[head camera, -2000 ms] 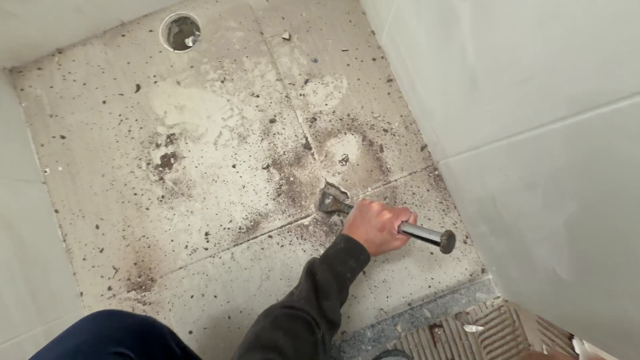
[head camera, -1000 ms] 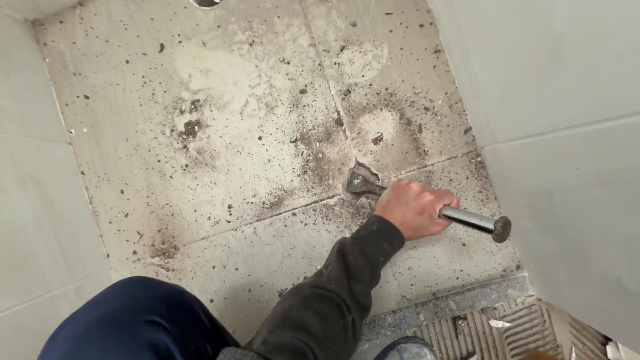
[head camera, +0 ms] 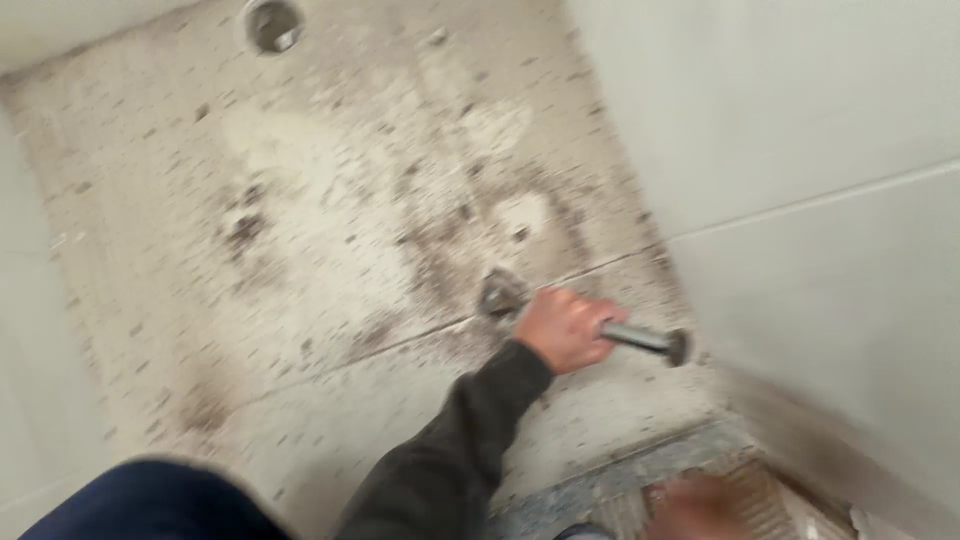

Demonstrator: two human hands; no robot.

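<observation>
My left hand [head camera: 566, 330], in a dark sleeve, is closed around a metal cold chisel [head camera: 641, 337]. The chisel's round striking end sticks out to the right of the fist. Its broad blade end points left, at a chipped spot by a joint in the pale tiled floor [head camera: 300, 172]. Dark crumbs and dust lie scattered over the tiles. At the bottom right edge is a strongly blurred skin-coloured shape, which looks to be my right hand [head camera: 694, 510]; its fingers and anything in it cannot be made out.
A round drain opening [head camera: 274, 28] is at the top left of the floor. Large pale wall tiles [head camera: 795, 97] rise on the right, others on the left. A grey stone sill [head camera: 615, 480] borders ridged mortar at the lower right. My knee [head camera: 154, 502] is at the bottom left.
A blurred skin-coloured shape has come into view at the bottom right. My left hand still grips the chisel at the same chipped spot.
</observation>
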